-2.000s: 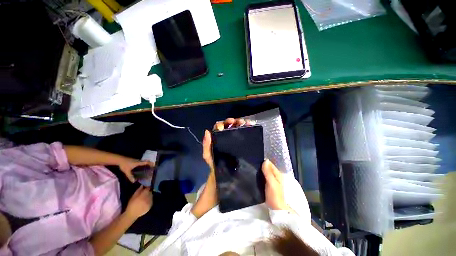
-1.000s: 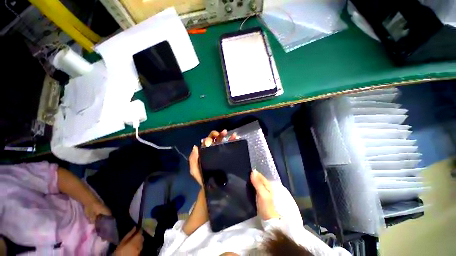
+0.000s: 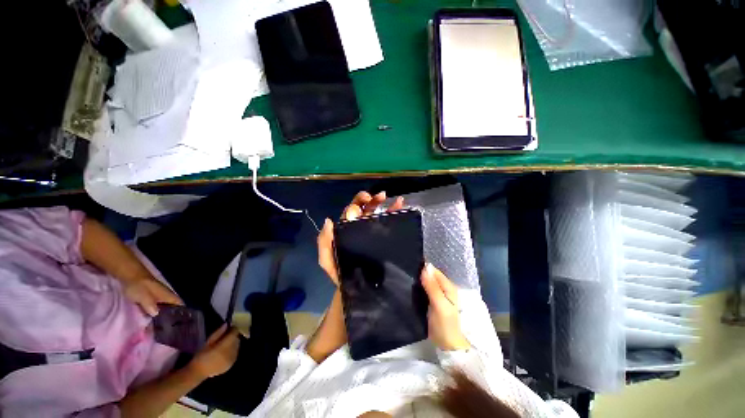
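A tablet with a black screen (image 3: 381, 286) is held over my lap, its screen facing up. My left hand (image 3: 328, 245) holds its left side, with fingers reaching around the top edge. My right hand (image 3: 443, 306) holds its right edge, thumb on the rim. A silvery bubble wrap bag (image 3: 448, 237) lies on the lap, partly under the tablet. The parts of the fingers behind the tablet are hidden.
On the green bench (image 3: 392, 155) are stacked tablets with a white screen (image 3: 484, 82), a dark tablet (image 3: 309, 73), papers (image 3: 155, 90) and a white charger (image 3: 252, 139). Upright bubble bags (image 3: 653, 277) stand at right. A person in pink (image 3: 65, 302) sits at left.
The view has shifted, so the bench things sit higher and further right than a second ago. Both hands keep hold of the tablet, whose screen stays black.
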